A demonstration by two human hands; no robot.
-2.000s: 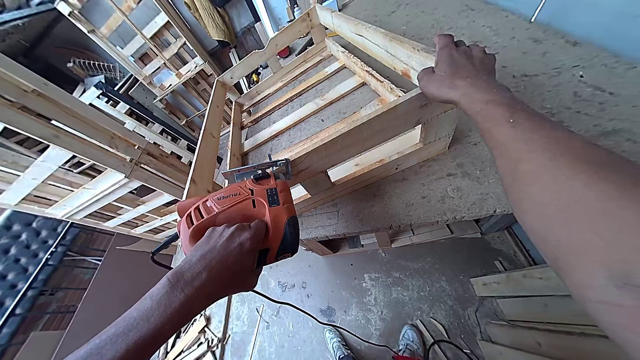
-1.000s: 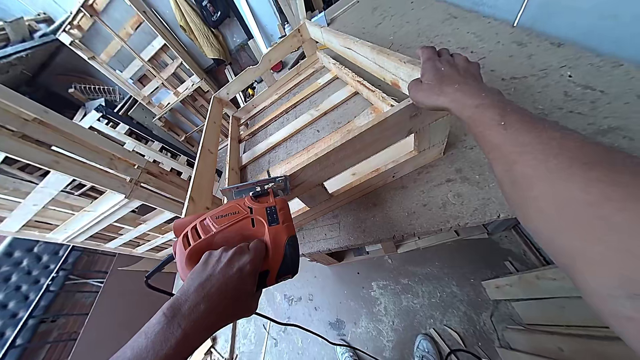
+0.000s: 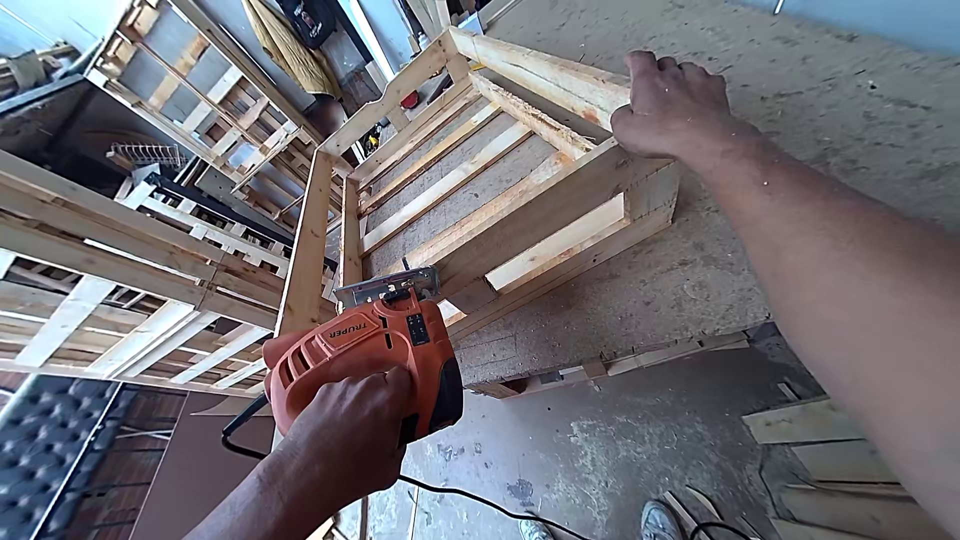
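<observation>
An orange Truper jigsaw (image 3: 360, 360) is gripped by my left hand (image 3: 352, 424). Its metal base plate (image 3: 386, 289) lies against the near left end of a slatted wooden frame (image 3: 540, 210), with the blade tip showing above the plate. My right hand (image 3: 671, 101) is closed over the near right corner of that frame, where the side board meets the front board. The frame has a scalloped end board (image 3: 394, 90) at its far side and rests on a rough worktop (image 3: 720, 247). The contact between blade and wood is partly hidden by the jigsaw.
Slatted pallet-like panels (image 3: 135, 247) stand on the left, near a tufted grey headboard (image 3: 45, 442). A black power cord (image 3: 480, 496) trails across the concrete floor (image 3: 600, 442) by my shoes. Loose boards (image 3: 847, 457) lie at lower right. A yellow jacket (image 3: 289, 49) hangs at the back.
Both hands keep their holds on the jigsaw and the frame corner. No other plain change shows apart from a slight shift of the view.
</observation>
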